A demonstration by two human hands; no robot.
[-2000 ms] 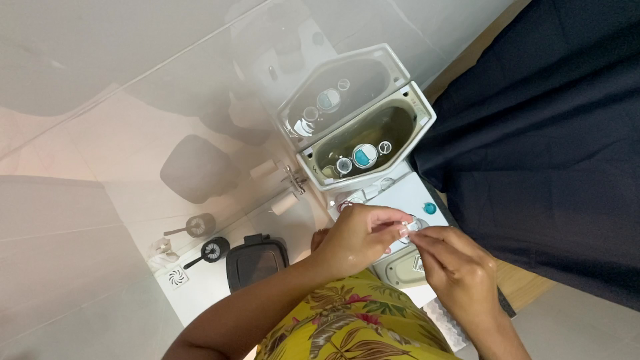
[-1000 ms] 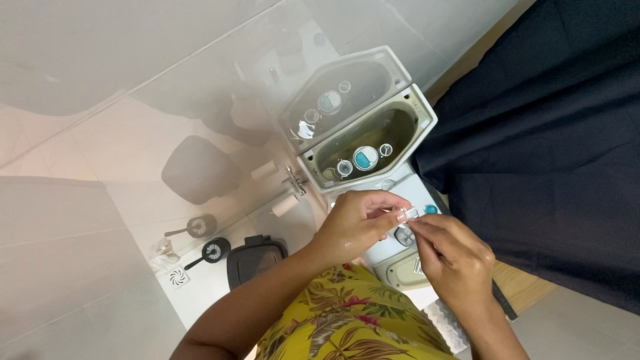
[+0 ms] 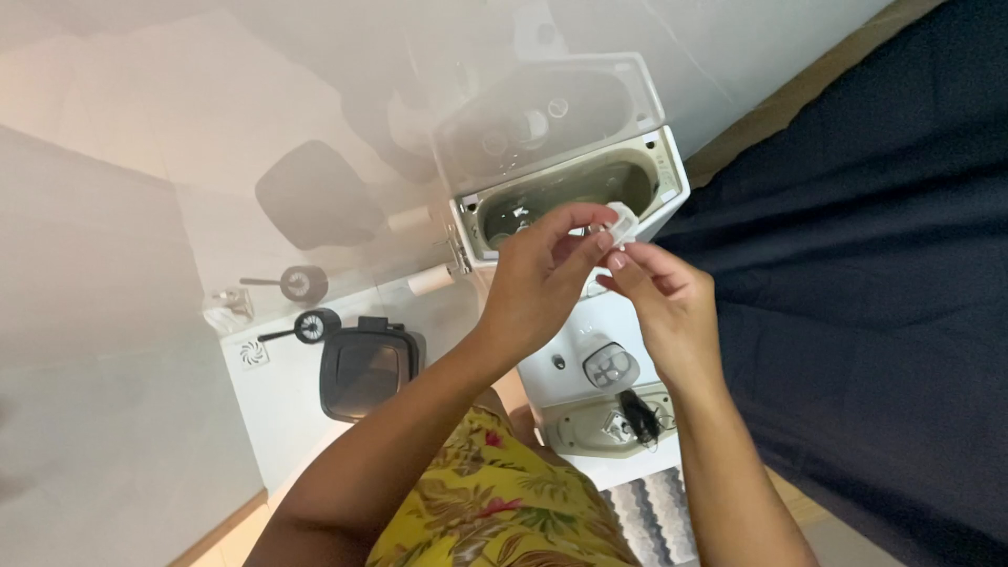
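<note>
Between my two hands is a small translucent white plastic part (image 3: 622,225), held in front of the uncovered toilet cistern (image 3: 675,175). My left hand (image 3: 543,279) pinches it between thumb and fingers from the left. My right hand (image 3: 669,307) has its thumb and fingertips at the part's lower edge. Both hands hide some of the cistern's opening. On the closed white toilet lid (image 3: 563,331) below them are a clear plastic cup-like piece (image 3: 611,367), a small dark piece (image 3: 559,361) and the upturned cistern cover (image 3: 579,433), with a black object (image 3: 639,417) on it.
A black waste bin (image 3: 368,372), a toilet brush in its holder (image 3: 317,324) and a floor drain (image 3: 253,353) are at the left. A toilet roll (image 3: 430,280) hangs by the glossy wall. A dark curtain (image 3: 850,299) hangs at the right, and a patterned mat (image 3: 652,512) lies below.
My hands have moved up, from over the toilet lid to in front of the cistern's opening, with the small plastic part between them. The things on the lid show more now.
</note>
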